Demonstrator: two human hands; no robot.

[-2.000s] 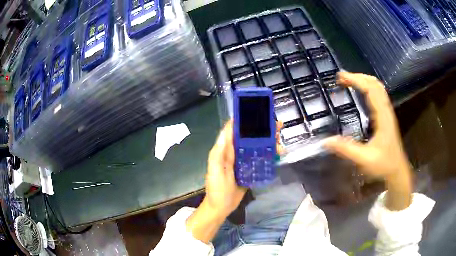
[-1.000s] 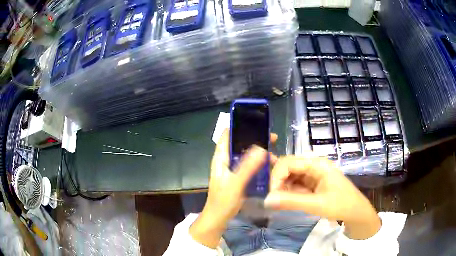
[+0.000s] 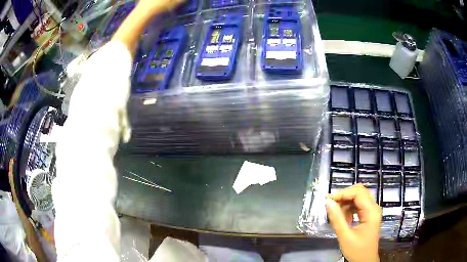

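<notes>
Blue phones (image 3: 280, 46) lie in the top tray of a tall clear tray stack (image 3: 220, 123). My left hand (image 3: 153, 7) reaches over the back left of this stack; the top picture edge cuts it off, so what it holds is hidden. My right hand (image 3: 358, 217) is over the lower left part of the lens tray (image 3: 371, 148), thumb and forefinger tips nearly together; whether a small film is between them cannot be told. The lens tray shows rows of black-bordered rectangles.
A white wipe (image 3: 254, 175) and slim tweezers (image 3: 147, 183) lie on the dark green bench (image 3: 205, 204). A translucent bottle (image 3: 404, 56) stands at the back right. Another tray stack (image 3: 450, 117) is at far right. A small fan (image 3: 42, 188) is at far left.
The phone has left the space before me and is not seen in either hand. My left arm has swung up and left over the stack. My right hand has moved right to the lens tray.
</notes>
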